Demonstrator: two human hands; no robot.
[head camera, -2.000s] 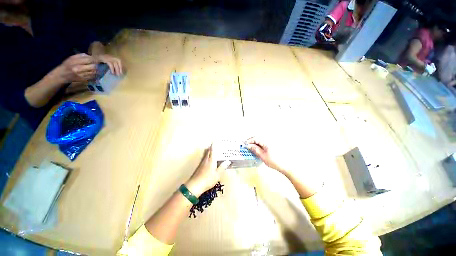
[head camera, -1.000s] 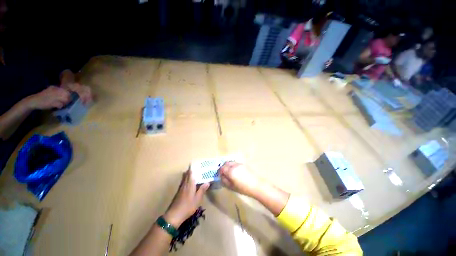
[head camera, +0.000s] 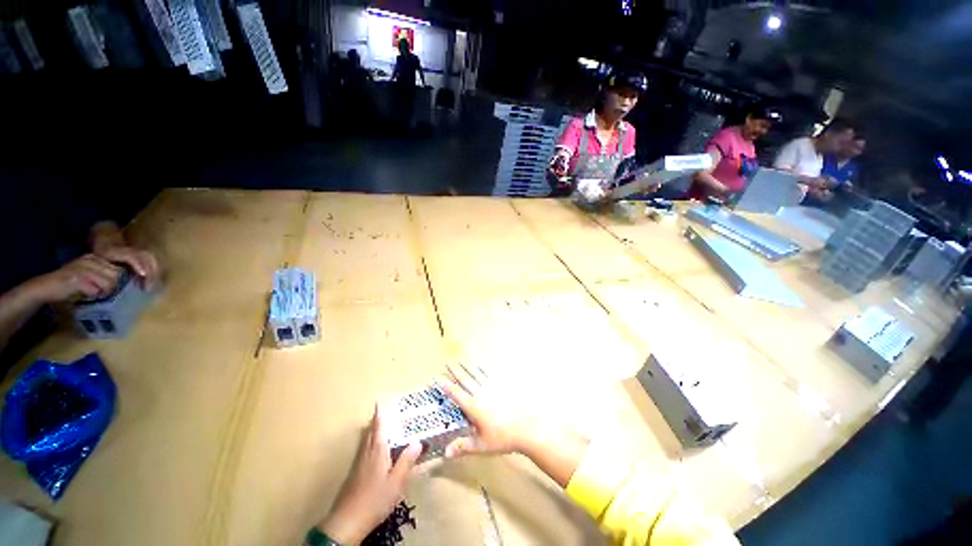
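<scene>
A light grey metal housing (head camera: 421, 418) lies in front of me on the cardboard-covered table, its face with rows of vent slots up. My left hand (head camera: 373, 480) holds its left end, fingers along the side and thumb at the near edge. My right hand (head camera: 490, 418) holds its right end, fingers spread over the far corner and thumb near the front. Small black screws or plugs (head camera: 392, 525) lie in a loose pile beside my left wrist, partly cut off by the frame's lower edge. Whether a screw is between my fingers cannot be seen.
Two housings (head camera: 294, 306) stand side by side beyond, at left. Single housings lie at right (head camera: 682, 403) and far right (head camera: 876, 339). A blue bag (head camera: 62, 411) with dark bits is left, beside another person's hands (head camera: 96, 275) on a housing. Workers handle panels (head camera: 746, 267) far right.
The camera view has tilted up, showing the room behind. My right hand has gone from fingertips on the slotted face to a spread grip on the housing's right end.
</scene>
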